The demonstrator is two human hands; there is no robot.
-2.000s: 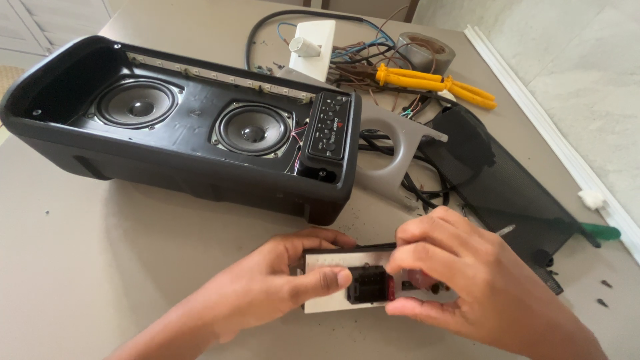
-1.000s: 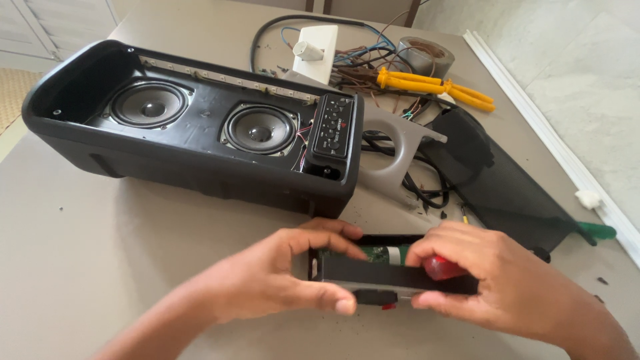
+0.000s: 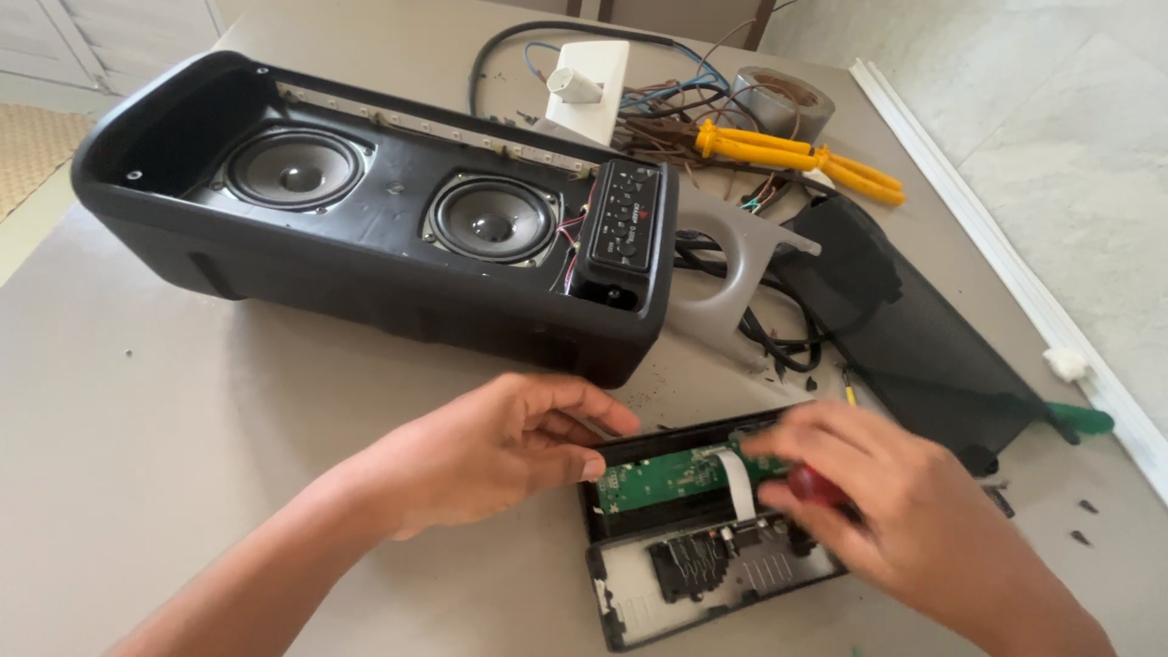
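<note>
A small electronic device lies opened near the front right. Its black housing holds a green circuit board (image 3: 652,488), and its pale cover (image 3: 639,593) lies inner side up toward me. A white ribbon cable (image 3: 737,484) runs between the two halves. My left hand (image 3: 511,456) is at the housing's left end, thumb and fingers apart at the rim. My right hand (image 3: 885,511) is over the right end, closed around a red screwdriver handle (image 3: 817,484); the tool's far part is hidden. Behind the device stands a black speaker cabinet (image 3: 411,310) with two round speaker drivers and a button panel (image 3: 628,219).
Yellow-handled pliers (image 3: 794,155), a roll of grey tape (image 3: 785,100), loose wires and a white socket plate (image 3: 589,91) lie behind the cabinet. A grey plastic bracket (image 3: 744,283), black cable (image 3: 794,351) and dark mesh panel (image 3: 912,319) are at right. Small dark scraps lie nearby.
The device has been opened out, its cover now lying beside the housing with the board and ribbon cable exposed. My left hand has moved from the cover to the housing's left end.
</note>
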